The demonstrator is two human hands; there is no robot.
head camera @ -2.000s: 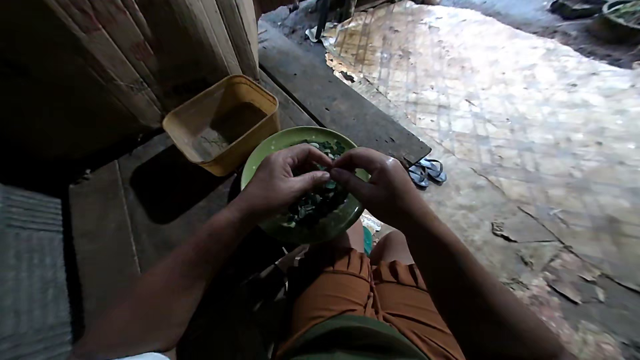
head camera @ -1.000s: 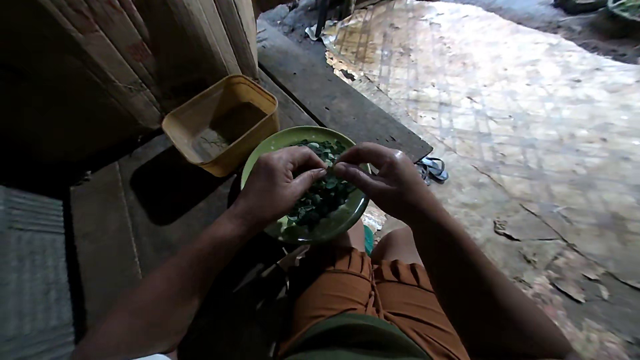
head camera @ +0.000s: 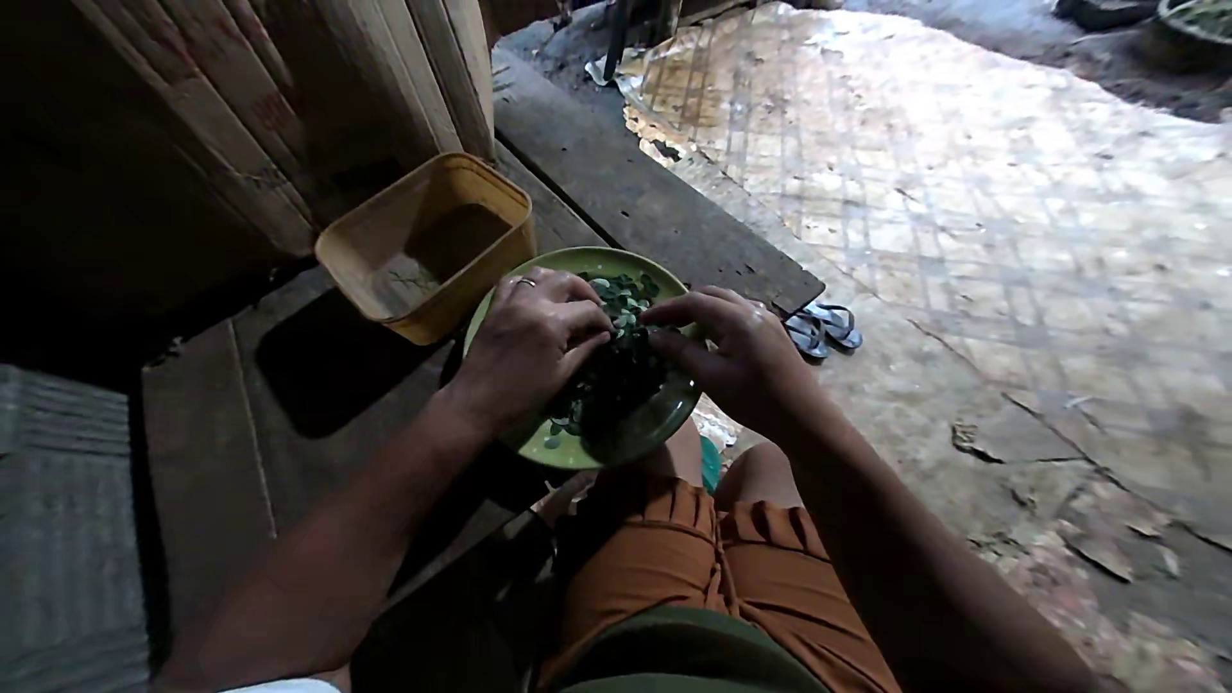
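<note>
A round green plate [head camera: 570, 452] rests by my lap at the bench edge, with small green leaves [head camera: 626, 361] heaped in it. Over its left side is my left hand [head camera: 541, 337], a ring on one finger, thumb and forefinger pinched together at a leafy sprig. My right hand [head camera: 736, 351] comes over the right rim, its thumb and forefinger closed at the same sprig [head camera: 630, 313]. The fingertips of the two hands are a short way apart. What exactly lies between them is partly hidden by the fingers.
A yellowish plastic tub [head camera: 428, 250] with some plant bits inside stands on the wooden bench [head camera: 664, 192] beyond the plate, to the left. Flip-flops [head camera: 825, 329] lie on the cracked floor past the bench's end. A wooden plank wall rises behind the tub.
Both hands stay over the plate; their fingertips have moved a little apart, and more leaves show between them.
</note>
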